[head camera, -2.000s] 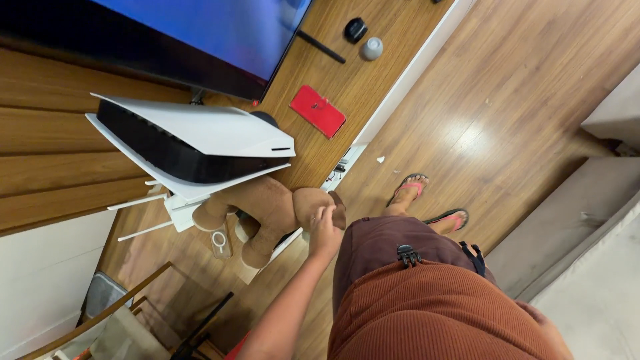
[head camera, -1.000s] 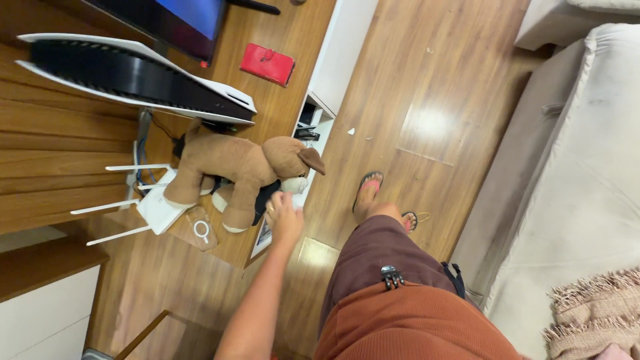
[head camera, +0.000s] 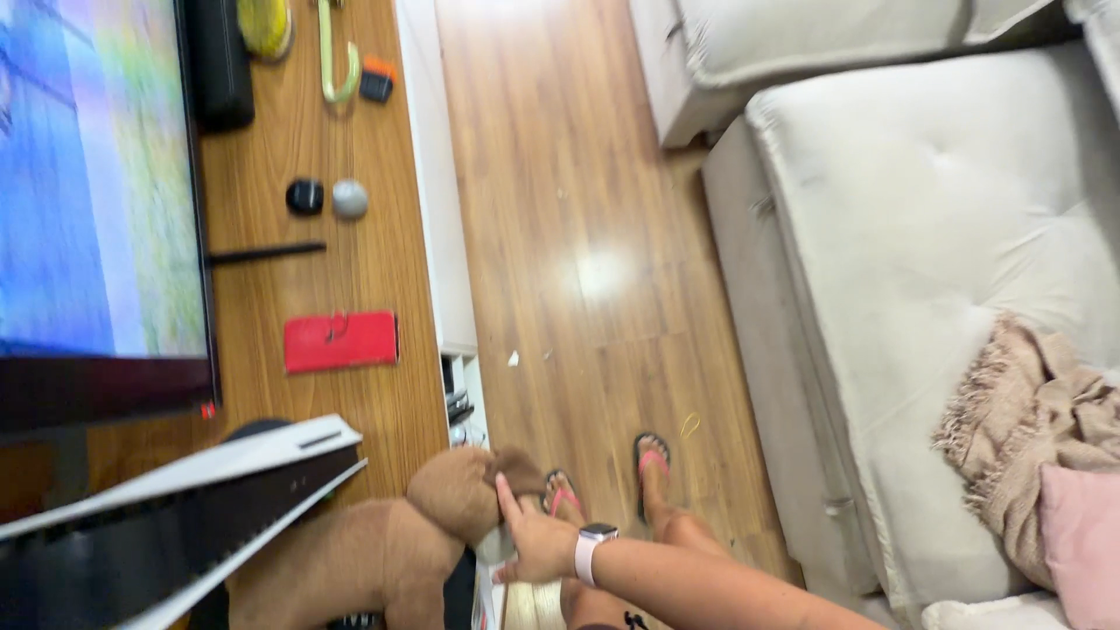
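A brown plush animal (head camera: pixel 350 560) lies at the lower left, at the end of the wooden TV stand, close beside a white and black game console (head camera: pixel 192 516). My right hand (head camera: pixel 534 538), with a watch (head camera: pixel 597 553) on its wrist, reaches in from the lower right. Its index finger is stretched out against the plush's head by the dark brown ear (head camera: pixel 516 472), while the thumb points away from it, lower down. No grip on the plush shows. The plush's legs run out of the frame at the bottom. My left hand is out of view.
A red wallet-like case (head camera: pixel 341 341), a black round object (head camera: pixel 304 197) and a grey one (head camera: pixel 349 199) are on the wooden stand (head camera: pixel 385 262), before a television (head camera: pixel 96 192). Small items fill an open compartment (head camera: pixel 459 407). A light sofa (head camera: pixel 901 262) is at the right.
My left hand, at the plush's head in both earlier frames, has gone out of view. My right hand with the watch is now at the head. The view has turned and shifted.
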